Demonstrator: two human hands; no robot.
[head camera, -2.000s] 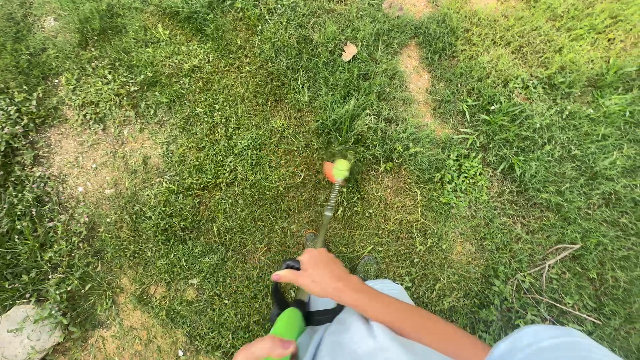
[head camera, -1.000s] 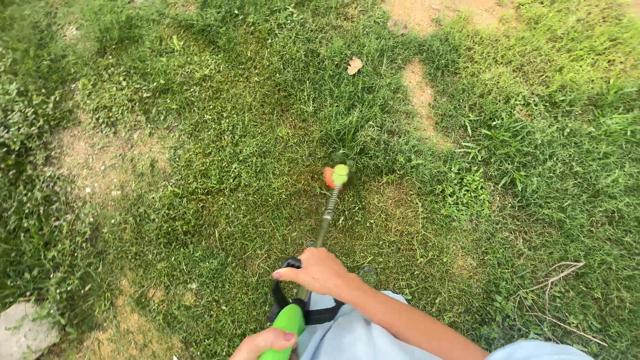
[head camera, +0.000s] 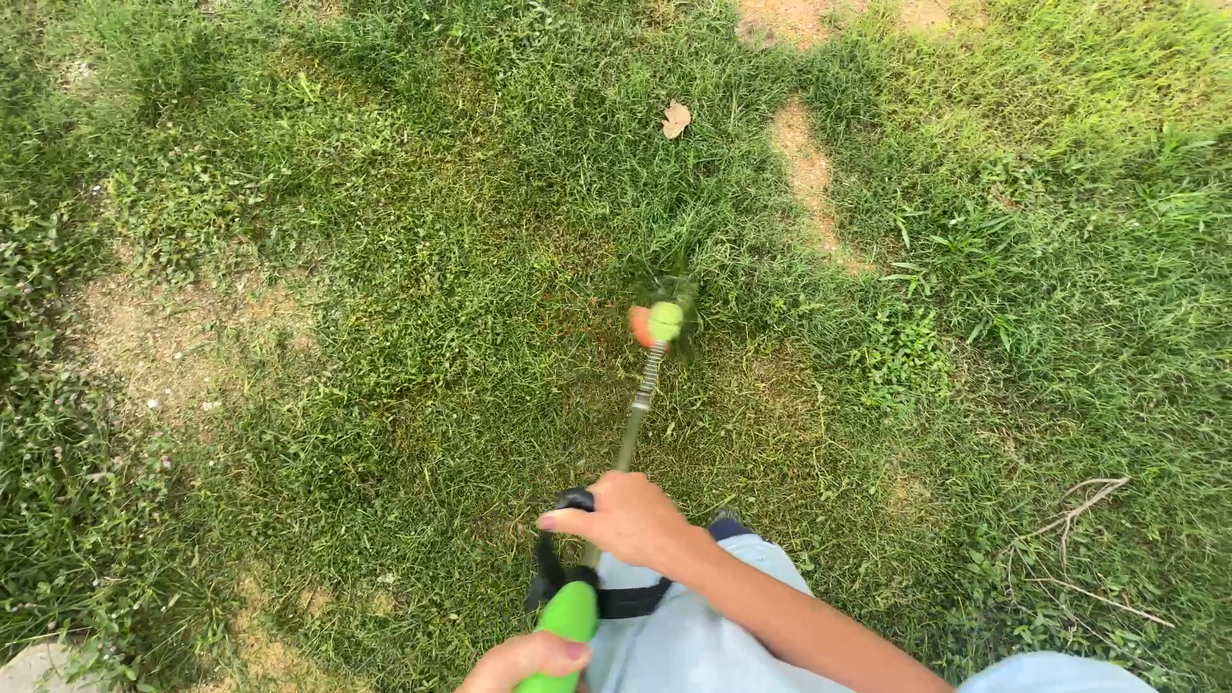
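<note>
My right hand (head camera: 630, 520) is closed around the black front loop handle (head camera: 551, 553) of a grass trimmer. Behind it, at the bottom edge, my left hand (head camera: 529, 662) grips the trimmer's green rear handle (head camera: 570, 616). From the hands the metal shaft (head camera: 628, 441) runs forward, with a coiled sleeve (head camera: 650, 375) near its far end. A yellow-green trimmer head (head camera: 665, 320) with an orange part (head camera: 641, 327) on its left sits low over the grass. The cutting part around the head is blurred. A black strap (head camera: 630, 602) lies across my light-blue clothing.
Short grass (head camera: 462, 346) covers most of the ground, broken by a sandy patch (head camera: 192, 337) at left and a sandy strip (head camera: 808, 178) beyond the head. A dry leaf (head camera: 676, 119) lies ahead, dry twigs (head camera: 1068, 515) at right, and a pale stone (head camera: 53, 669) bottom left.
</note>
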